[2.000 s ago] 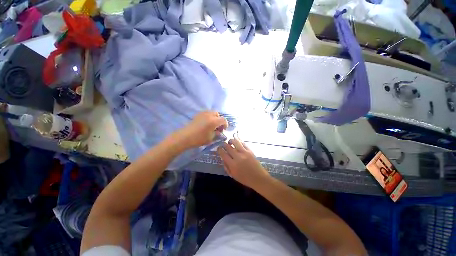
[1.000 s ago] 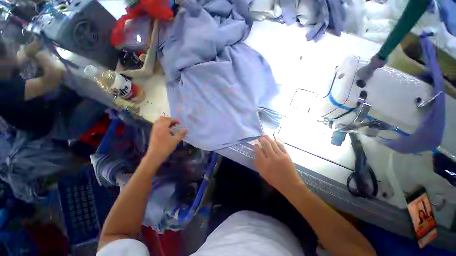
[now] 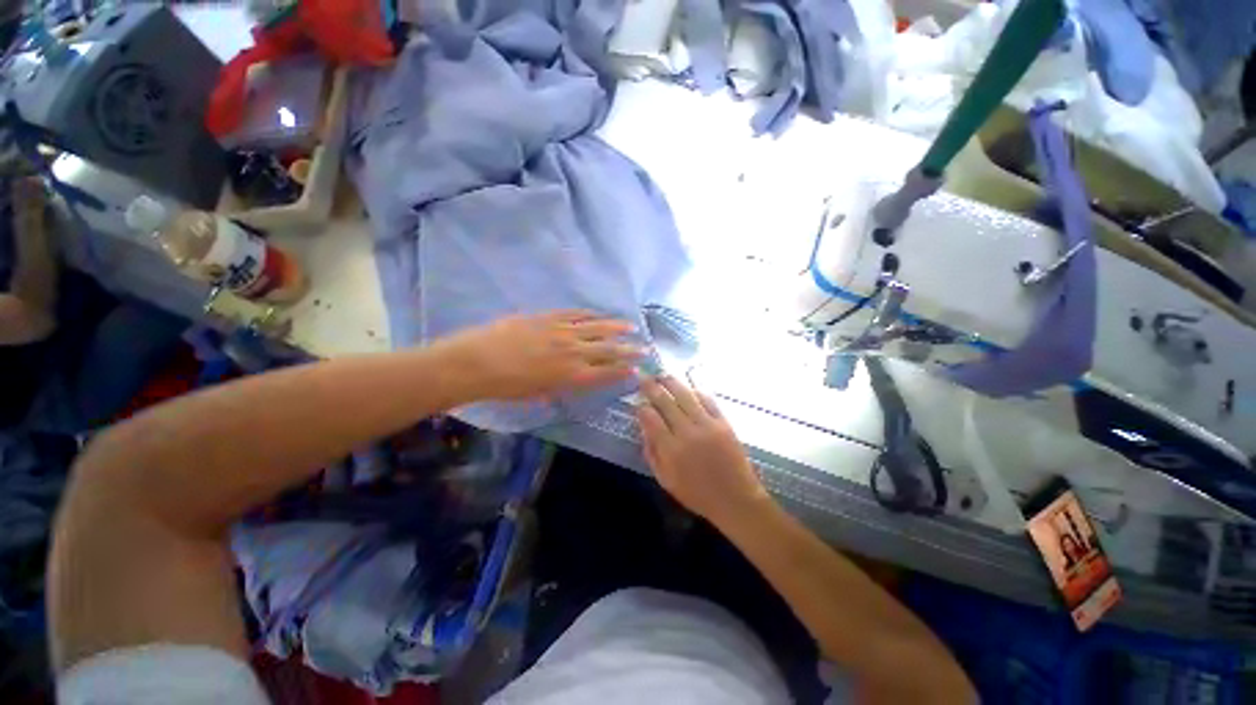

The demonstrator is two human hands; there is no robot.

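The blue-grey garment piece lies spread on the white table, its near edge at the table's front edge. My left hand lies flat on the cloth near its lower right corner, fingers extended and pointing right. My right hand is just below and to the right, its fingertips at the cloth's corner. A small striped folded edge shows beside the fingertips. Whether the right fingertips pinch the cloth cannot be made out.
Black-handled shears lie by the sewing machine. A phone or card is at the front edge, right. A bottle, tray, red bag and grey speaker stand left. A blue basket is below.
Since one second ago, my left hand has moved right from the cloth's left corner onto the cloth beside my right hand. The view has shifted, so the table items appear further left.
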